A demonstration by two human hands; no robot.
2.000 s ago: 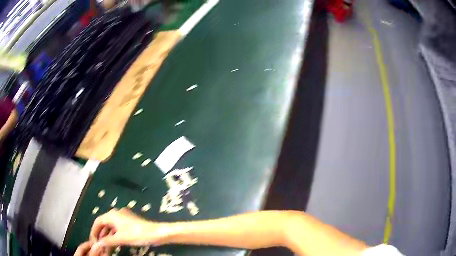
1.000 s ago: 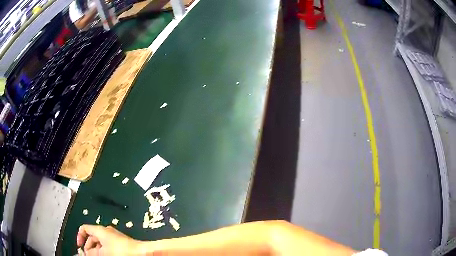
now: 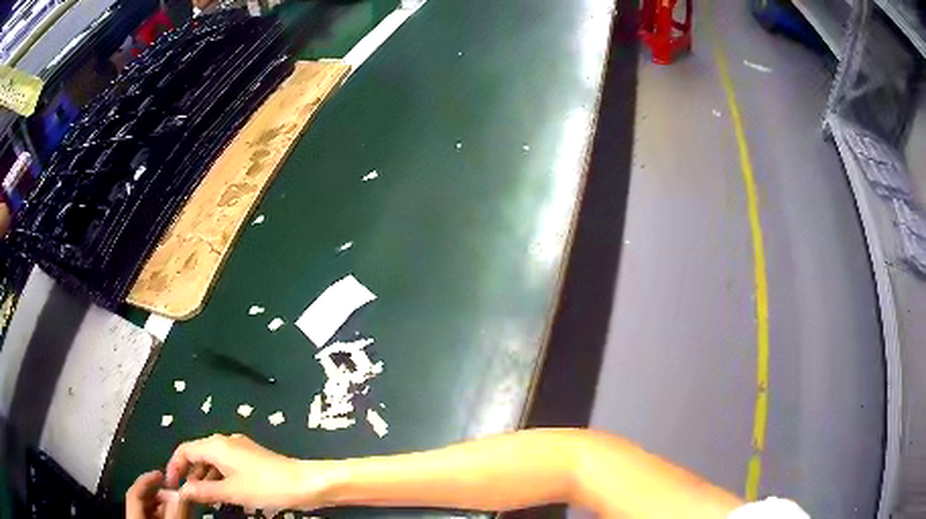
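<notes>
My right hand reaches in from the lower right, bare, with its fingers bent together near the bottom left. My left hand meets it fingertip to fingertip and is mostly cut off by the bottom edge. A tiny pale spot shows between the fingertips; what they hold cannot be told. A white backing sheet lies on the green bench. Below it is a small heap of release paper strips. Several tiny cream release paper pieces lie nearby. A slim dark shape, perhaps tweezers, lies among them.
Stacked black blister trays stand at the left beside a tan wooden board. A white board lies at the lower left, with a black tray corner below it. Right of the bench are grey floor, a yellow line and a red stool.
The camera view has shifted, so the bench sits further right and higher than one second ago. More of my left hand shows, against my right fingertips. The papers lie as before.
</notes>
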